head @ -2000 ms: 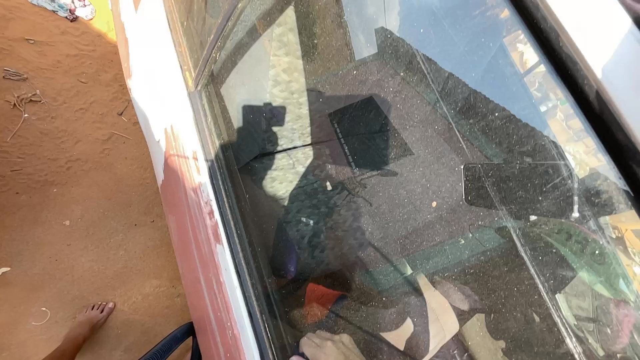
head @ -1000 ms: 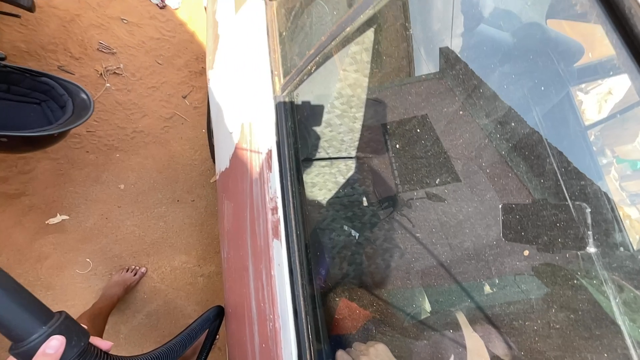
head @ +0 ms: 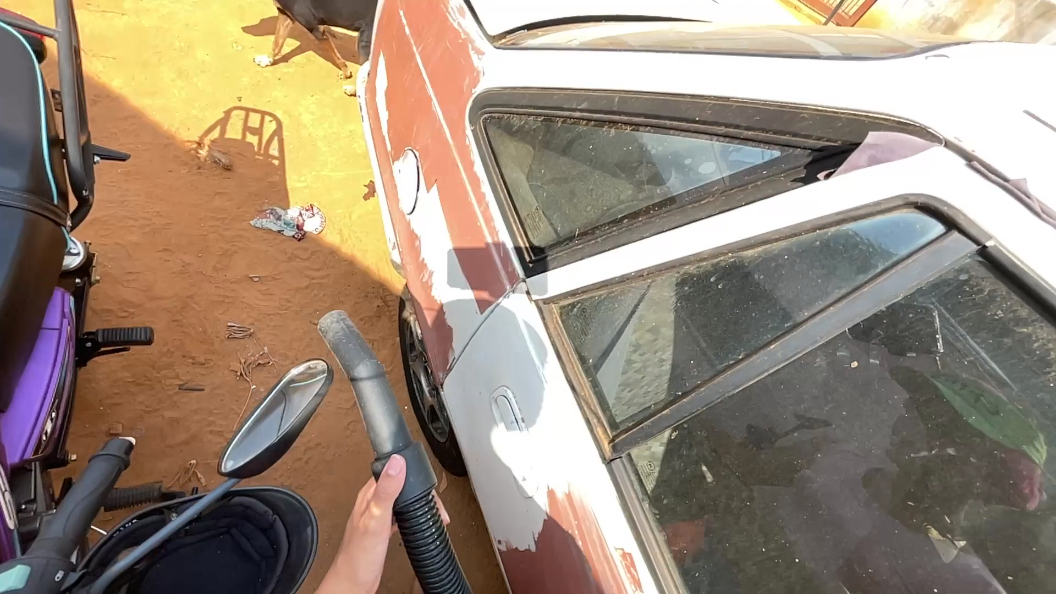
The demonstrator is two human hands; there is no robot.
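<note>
My left hand (head: pixel 384 516) grips the cuff of a black vacuum cleaner hose (head: pixel 429 536), whose curved end tube (head: pixel 363 379) points up and away from me. The tube is beside the rear door of a car, above the sandy ground. The car door (head: pixel 495 412) has patchy white and reddish-brown paint. Its closed window glass (head: pixel 825 462) shows dust and reflections. My right hand is not in view.
On the left stands a motorcycle with a black seat (head: pixel 29 206), a mirror (head: pixel 276 417) and a handlebar grip (head: pixel 95 487). An upturned helmet (head: pixel 239 544) sits near it. A dog (head: pixel 318 25) and a crumpled cloth (head: pixel 289 221) are further ahead on the sand.
The view has swung toward the car's rear. The hose, low at the left edge a second ago, is now raised beside the rear door. The motorcycle and dog have come into view.
</note>
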